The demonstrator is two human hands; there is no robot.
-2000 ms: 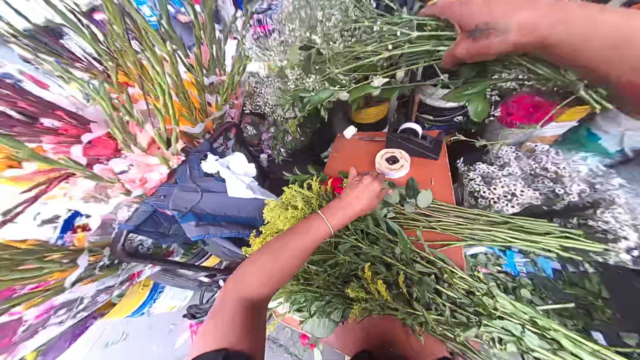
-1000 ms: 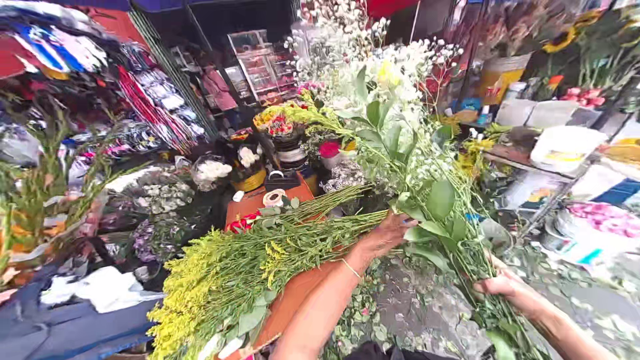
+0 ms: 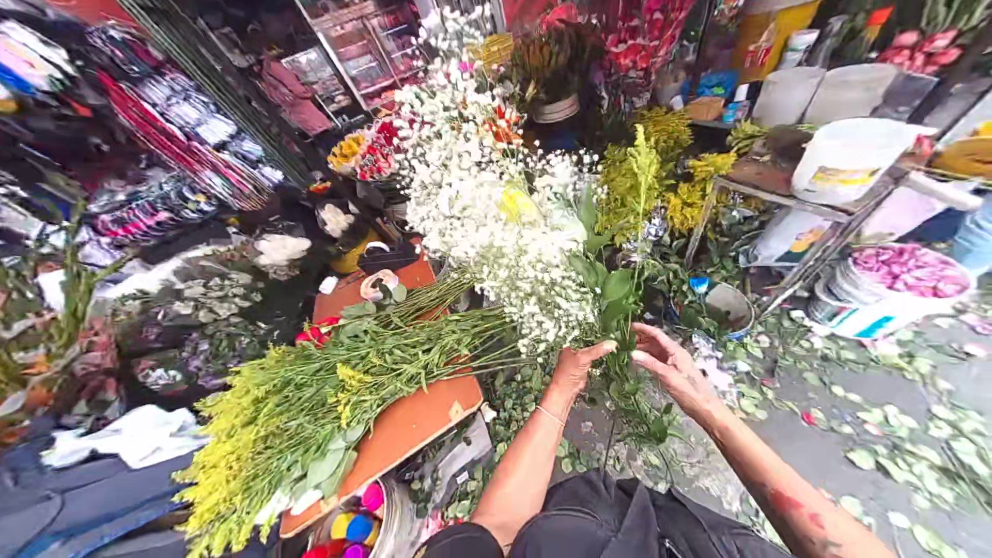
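Observation:
A bouquet of white baby's breath (image 3: 496,225) with green leafy stems (image 3: 618,298) stands upright before me. My left hand (image 3: 577,366) is closed around its stems, thumb toward the right. On the right side of the stems, my right hand (image 3: 673,368) has its fingers apart, close to the leaves; whether the fingertips touch them cannot be told. A yellow lily-like bloom (image 3: 518,205) shows among the white flowers. Goldenrod bunches (image 3: 263,426) lie across the orange board (image 3: 418,411) at left, with red roses (image 3: 316,333) and a tape roll (image 3: 379,285) beyond.
Leaves and petals litter the ground (image 3: 821,395). At right are a bucket of pink petals (image 3: 891,310), a wooden stand (image 3: 783,188) bearing a white bucket (image 3: 849,163), and a small bucket (image 3: 728,308). Dark denim cloth (image 3: 77,496) lies lower left; colourful wares hang behind.
The view has swung right from the board. My right hand, lower on the stems one second ago, has risen beside my left hand and opened. The bouquet now stands more upright.

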